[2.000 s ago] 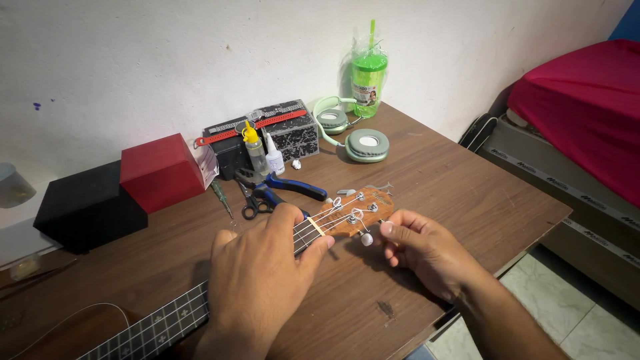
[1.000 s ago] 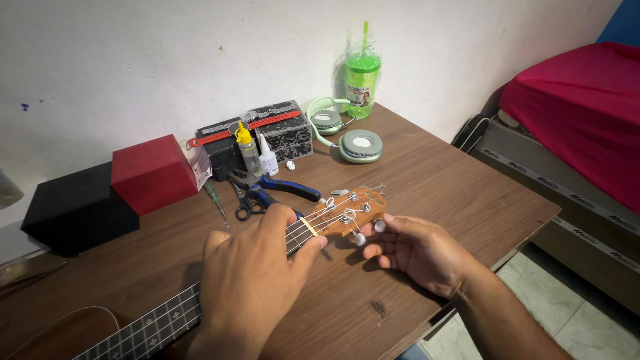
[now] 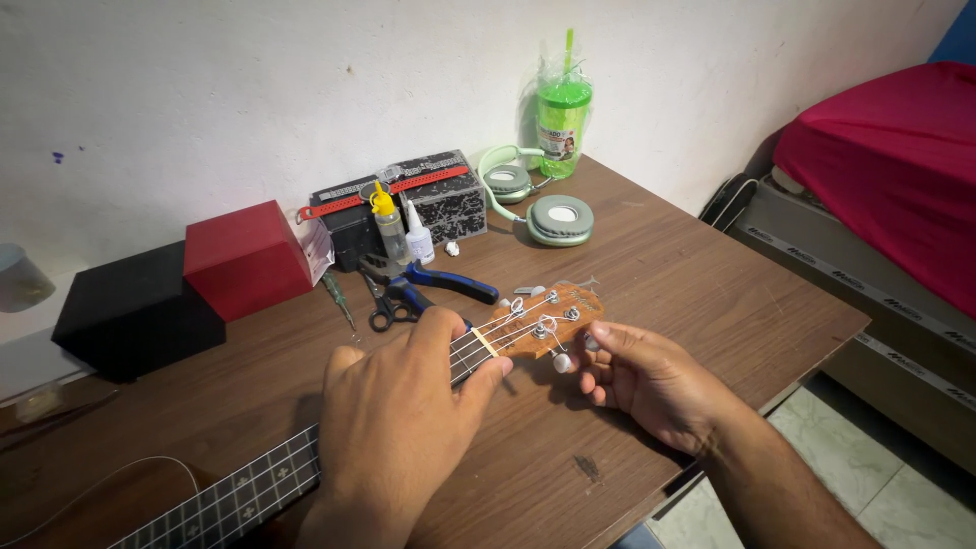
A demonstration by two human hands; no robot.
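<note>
A ukulele lies slantwise, its fretboard [image 3: 252,484] running from the lower left to a wooden headstock [image 3: 526,324] with four strings. My left hand [image 3: 404,419] wraps around the neck just below the pale nut [image 3: 485,342], thumb near the nut. My right hand [image 3: 648,374] holds the farther tuning peg [image 3: 592,341] on the near side between thumb and index finger, the other fingers curled below. The nearer white tuning peg [image 3: 562,363] stands free beside it. Loose string ends curl around the metal posts.
Behind the headstock on the wooden table [image 3: 709,305] lie blue-handled pliers [image 3: 457,282], black scissors [image 3: 390,314] and a screwdriver [image 3: 338,297]. Further back are glue bottles [image 3: 419,235], headphones [image 3: 560,219], a green tumbler [image 3: 564,122], a red box [image 3: 248,259] and a black box [image 3: 137,309].
The fingers of my right hand have shifted around the tuning peg, while the hand stays at the headstock. My left hand keeps its hold on the neck.
</note>
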